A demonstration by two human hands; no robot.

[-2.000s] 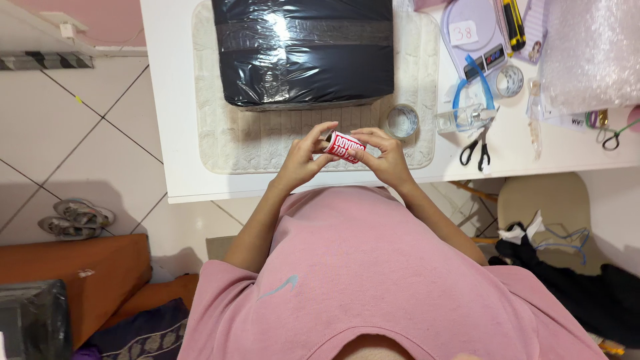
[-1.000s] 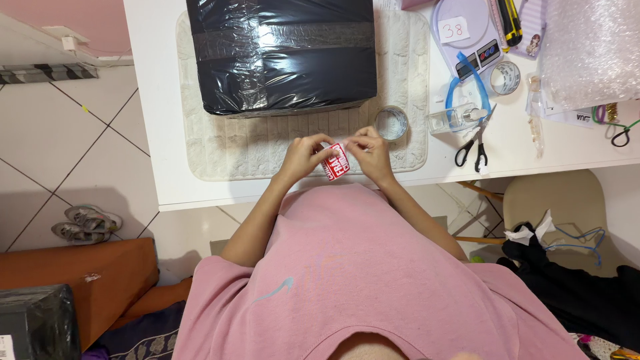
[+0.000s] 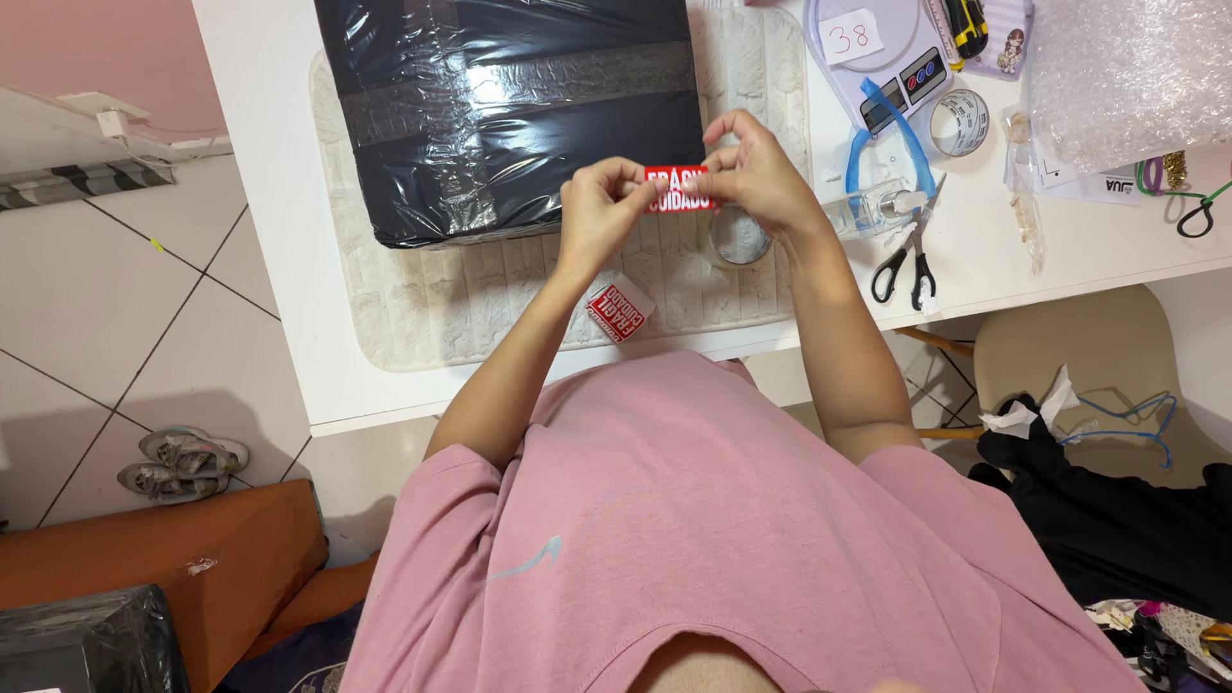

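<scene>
Between my two hands a red and white fragile-warning sticker [image 3: 678,190] is stretched flat, just beyond the near right corner of a box wrapped in black plastic [image 3: 520,106]. My left hand [image 3: 606,207] pinches its left end, and my right hand [image 3: 756,178] pinches the right part, fingertips covering some of the print. A roll of the same stickers [image 3: 621,310] lies near the table's front edge on a quilted cream mat [image 3: 462,308]. Partly behind my right wrist sits a roll of clear tape [image 3: 739,236].
To the right are black-handled scissors [image 3: 905,269], a clear bottle [image 3: 871,207], another tape roll [image 3: 960,123], a kitchen scale [image 3: 871,48], a yellow-black utility knife [image 3: 965,27] and bubble wrap [image 3: 1126,77]. A chair [image 3: 1078,337] stands beside the table.
One sticker is now apart from the roll, which my hands held earlier and which now lies on the mat. Both hands have moved forward, up to the black box.
</scene>
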